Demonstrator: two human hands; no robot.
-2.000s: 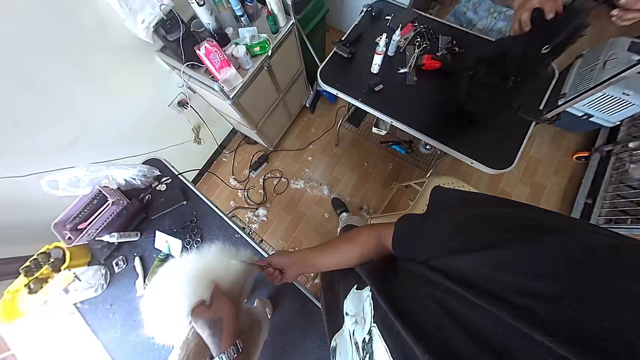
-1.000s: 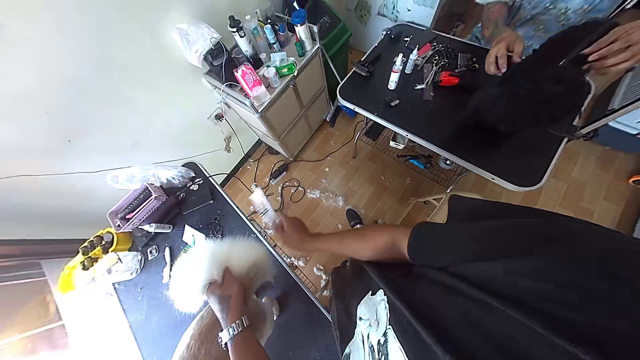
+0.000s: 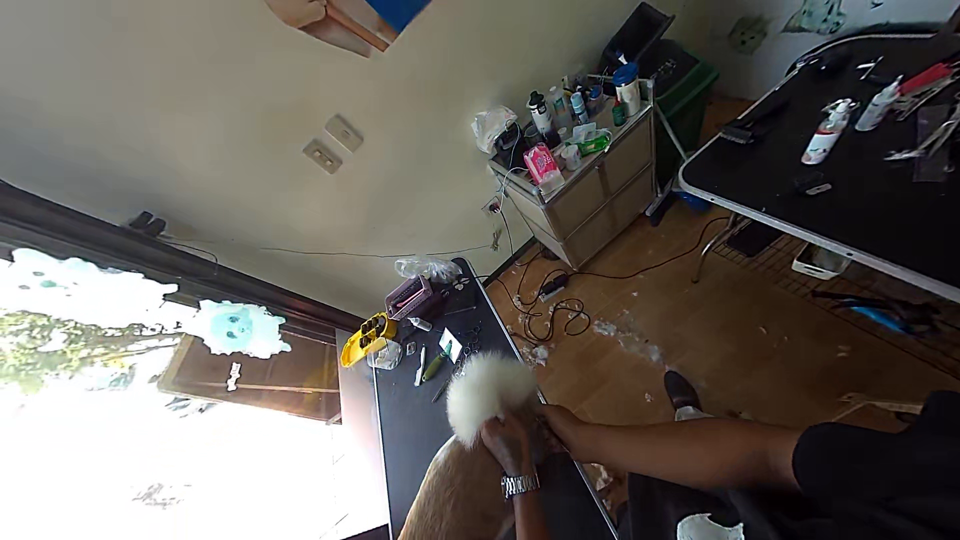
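On the black grooming table [image 3: 411, 420] is a dog with a short tan coat on its body [image 3: 457, 495] and a round, fluffy white head [image 3: 487, 390]. My left hand [image 3: 511, 444], with a metal watch at the wrist, grips the fur at the back of the head, fingers bent into it. From the right, my right hand [image 3: 559, 431] reaches to the side of the head near the table edge; its fingers are mostly hidden, and I cannot tell what they hold. Scissors [image 3: 471, 345], a green-handled tool [image 3: 435, 366] and a white tool [image 3: 420, 366] lie beyond the head.
A yellow case [image 3: 367, 341] and purple basket [image 3: 409, 298] stand at the table's far end. Drawers [image 3: 600, 199] hold bottles. Cables [image 3: 555, 315] and fur clumps lie on the floor. At right is another black table [image 3: 787, 165] with spray bottles and tools.
My right hand was out over the table edge with a pale tool one second ago; now it is against the dog's head. My left hand stays on the head. The view has swung left.
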